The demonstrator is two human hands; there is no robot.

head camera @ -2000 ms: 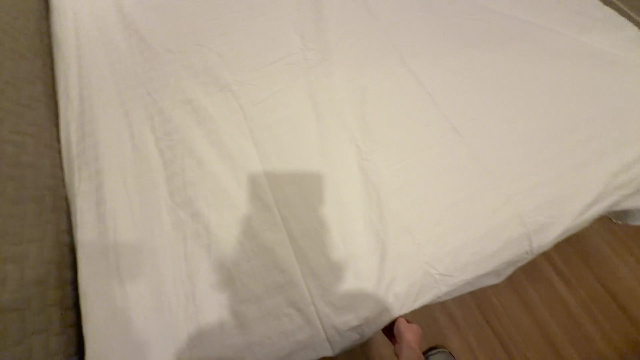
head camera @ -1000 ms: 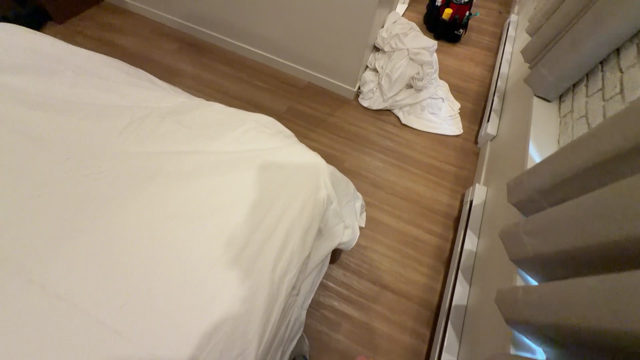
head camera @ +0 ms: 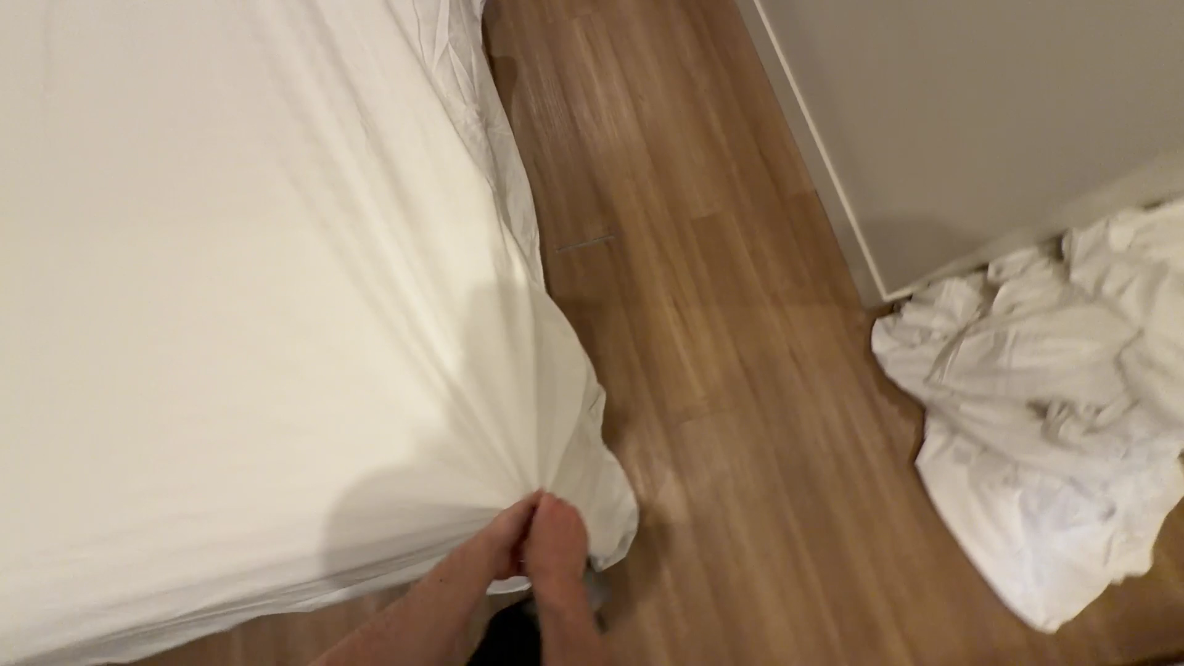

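Note:
A white bed sheet point(head camera: 231, 305) covers the bed across the left half of the head view. At the sheet's near right corner, my left hand point(head camera: 511, 536) and my right hand point(head camera: 558, 538) are side by side, closed on the gathered fabric. Folds fan out over the bed from the point where the hands pinch the cloth. Part of the sheet hangs past the hands to the right, over the floor. The fingertips are partly hidden by the hands themselves and the cloth.
Wood-look flooring point(head camera: 721, 370) runs along the bed's right side. A grey wall point(head camera: 971, 120) with a pale baseboard point(head camera: 814, 139) ends in a corner at the upper right. A crumpled white cloth point(head camera: 1045, 416) lies on the floor at the right, against the wall.
Both hands are now on the sheet's corner, pulling it into folds; neither showed a second ago. The view has swung, and the crumpled cloth appears larger at the right.

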